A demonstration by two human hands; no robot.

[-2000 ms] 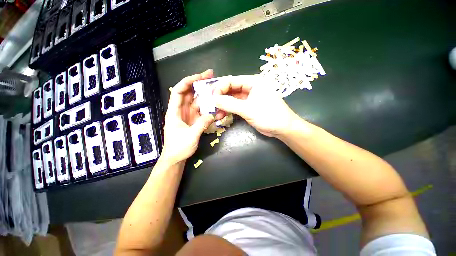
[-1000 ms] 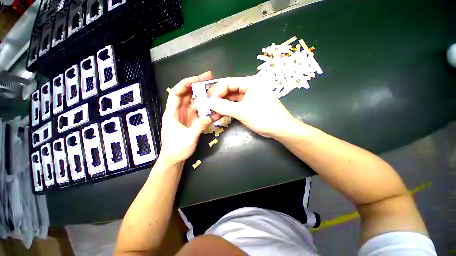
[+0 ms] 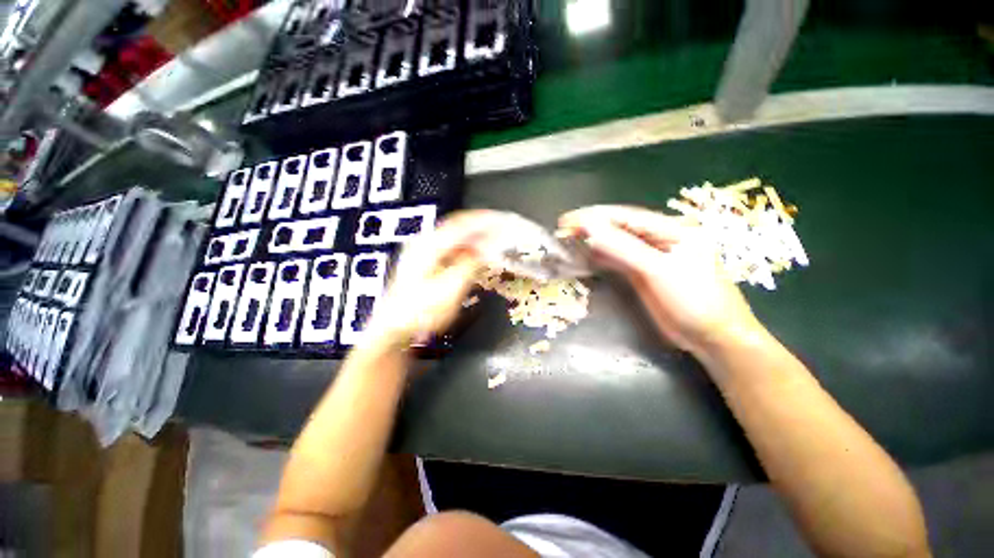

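A blurred white plastic housing (image 3: 534, 249) is in my left hand (image 3: 436, 273), tilted above the bench. My right hand (image 3: 659, 267) is at the housing's right end, fingers bent together. Blur hides whether it touches the housing or pinches a small piece. A pile of pale yellow and white offcuts (image 3: 548, 305) lies on the bench just below the hands. A loose pile of white strips with yellow-orange ends (image 3: 752, 234) lies right of my right hand.
A black tray (image 3: 431, 174) of white housings is at left, partly behind my left hand. Stacked black trays (image 3: 512, 104) stand behind it. Pale packing sheets (image 3: 136, 316) are at far left. A metal rail (image 3: 610, 140) runs behind the bench (image 3: 872, 327).
The view has swung left and up, showing more at far left. My hands have moved apart somewhat, uncovering more offcuts. The housing now extends rightward from my left hand.
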